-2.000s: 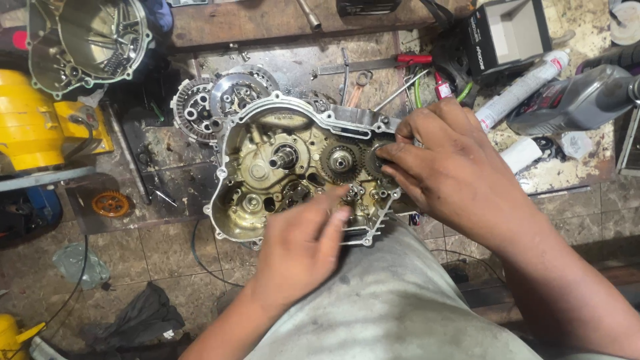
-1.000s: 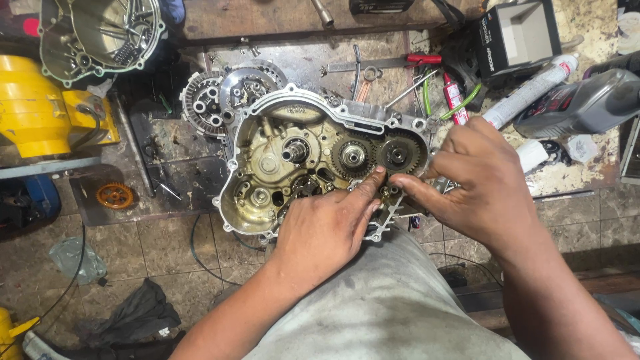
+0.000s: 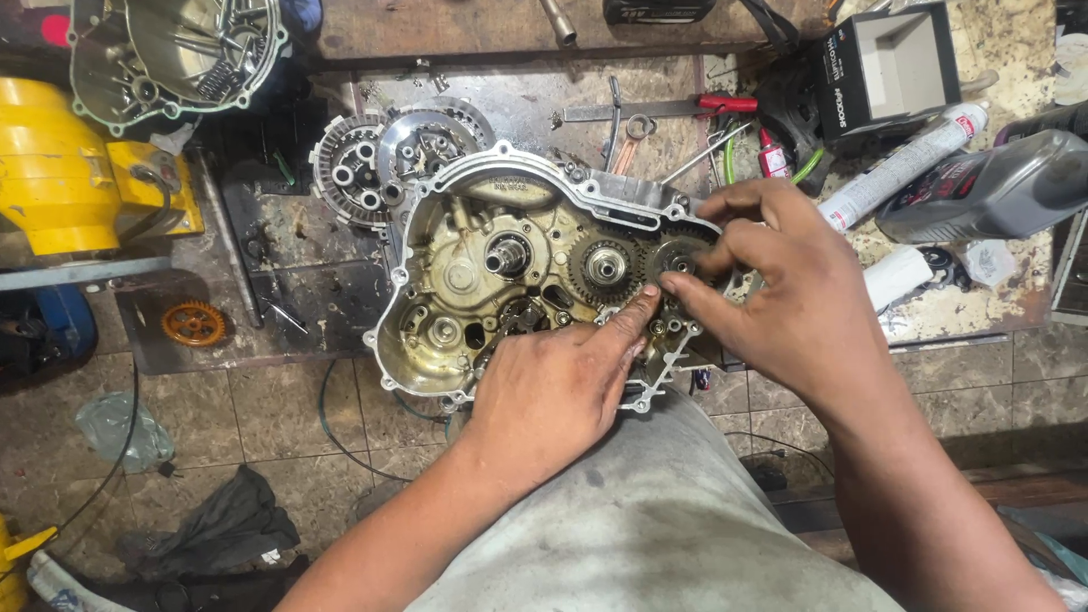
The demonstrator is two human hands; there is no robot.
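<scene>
An open engine crankcase (image 3: 459, 274) lies in front of me, with a splined shaft (image 3: 507, 257) standing out of a bearing. Right of it, a steel gear (image 3: 606, 265) sits beside a second steel gear (image 3: 677, 259). My right hand (image 3: 765, 280) holds this second gear between thumb and fingers at its right side. The back of my left hand (image 3: 561, 387) faces up over the lower part of the case, its index fingertip at the lower edge between the gears, and nothing is seen in its grasp. That hand hides part of the case's lower middle.
Clutch parts (image 3: 361, 170) lie behind the case. An orange plastic gear (image 3: 194, 324) rests at left, below a yellow machine (image 3: 55, 170). Another engine case (image 3: 178, 51) holds bolts and springs. At right are a spray can (image 3: 905, 166), a grey bottle (image 3: 986, 191) and a black box (image 3: 884, 68).
My left hand's fingertip has moved from the lower middle of the case to the gears. My right hand, seen at the gear's lower right a second ago, now has its fingers over the right side.
</scene>
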